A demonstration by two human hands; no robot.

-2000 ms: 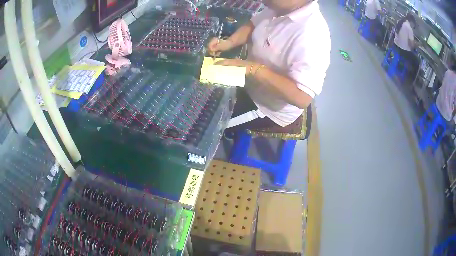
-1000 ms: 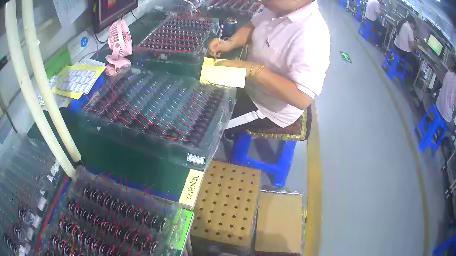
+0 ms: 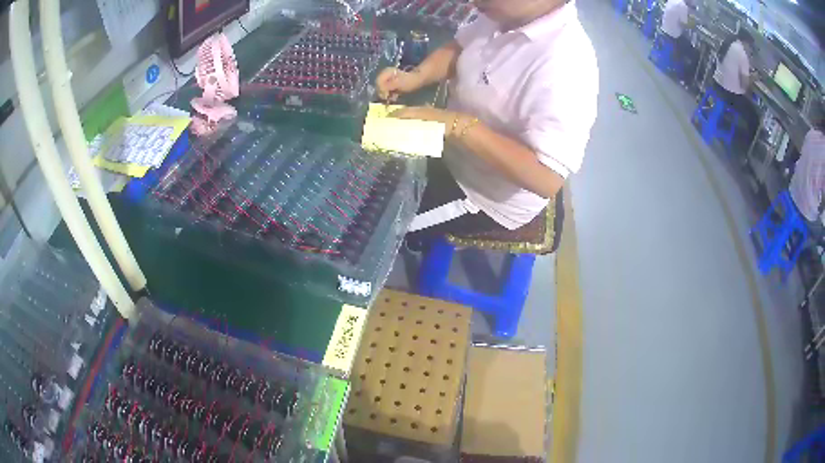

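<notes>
Neither of my hands is in view. Nearest in front of me, a clear blister tray (image 3: 312,384) lies at the bottom left. It holds rows of small dark round components (image 3: 194,362) with shiny rims and thin red leads. Another clear tray (image 3: 27,298) with a few components is at the left edge, cut off by it. Beyond a strip of green bench mat (image 3: 213,303), a further clear tray (image 3: 384,244) holds dark components and red leads along its rows.
A seated person (image 3: 529,99) in a pale pink shirt holds a yellow paper (image 3: 403,136). A pink fan (image 3: 215,77) stands on the bench. Pale tubes (image 3: 68,154) rise at left. A perforated tan board (image 3: 412,362) and brown cardboard (image 3: 507,398) are beside the bench. Blue stools stand on the floor.
The seated person's writing hand shifts slightly over the yellow paper. The nearest trays and the bench look the same.
</notes>
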